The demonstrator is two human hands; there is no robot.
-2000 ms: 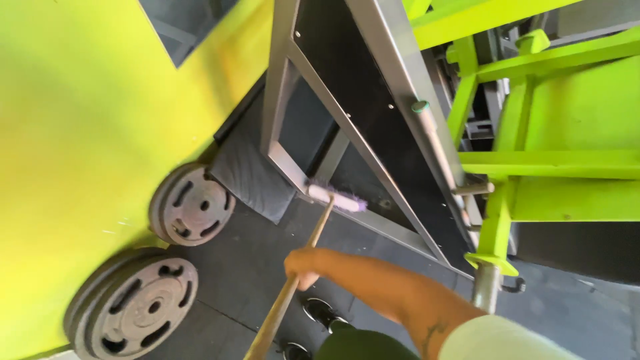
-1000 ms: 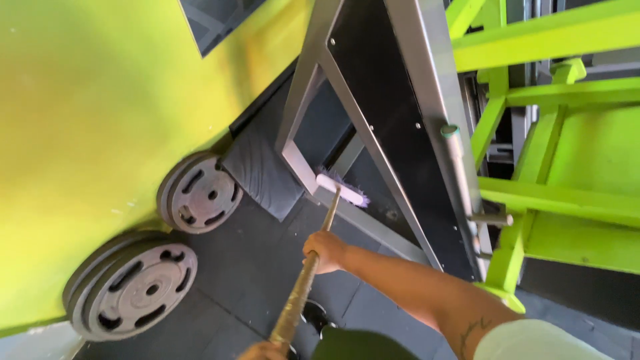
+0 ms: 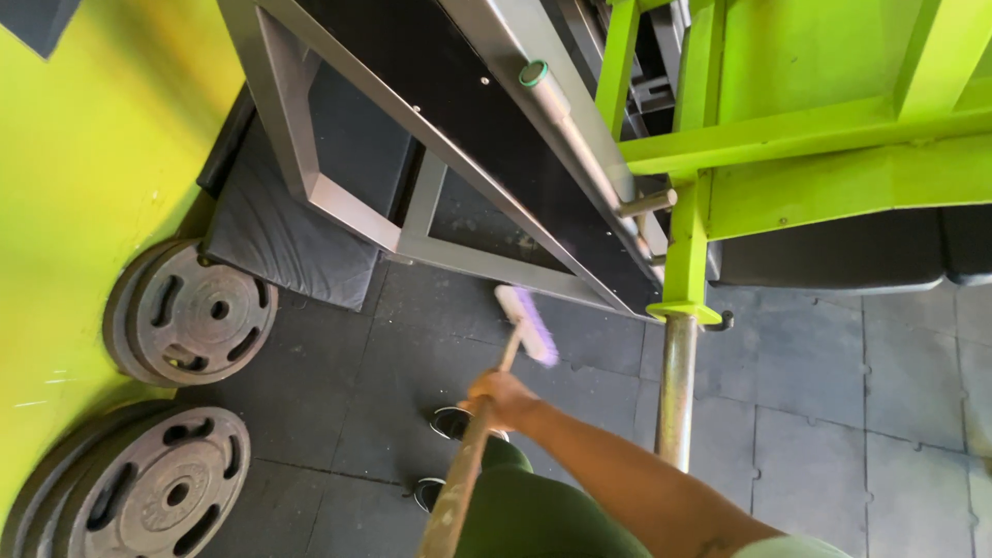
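Note:
My right hand (image 3: 502,399) grips the wooden handle of a push broom (image 3: 457,488) partway down its length. The broom's head (image 3: 528,324), white with purple bristles, is beyond the hand, over the dark rubber floor tiles (image 3: 418,325), a little in front of the grey metal frame (image 3: 496,267) of a gym machine. It looks slightly blurred. The handle's near end runs out of view at the bottom edge. My left hand is out of view.
Weight plates (image 3: 203,310) and larger ones (image 3: 174,496) lean by the yellow-green wall at the left. A black pad (image 3: 291,225) lies by the frame. At the right stands a lime-green machine (image 3: 686,256) with a metal bar (image 3: 678,387) projecting. My shoes (image 3: 449,422) are below the handle.
The broom's head has moved out from inside the machine's base frame to the tiles in front of it. A hand at the handle's near end one second ago is out of view now.

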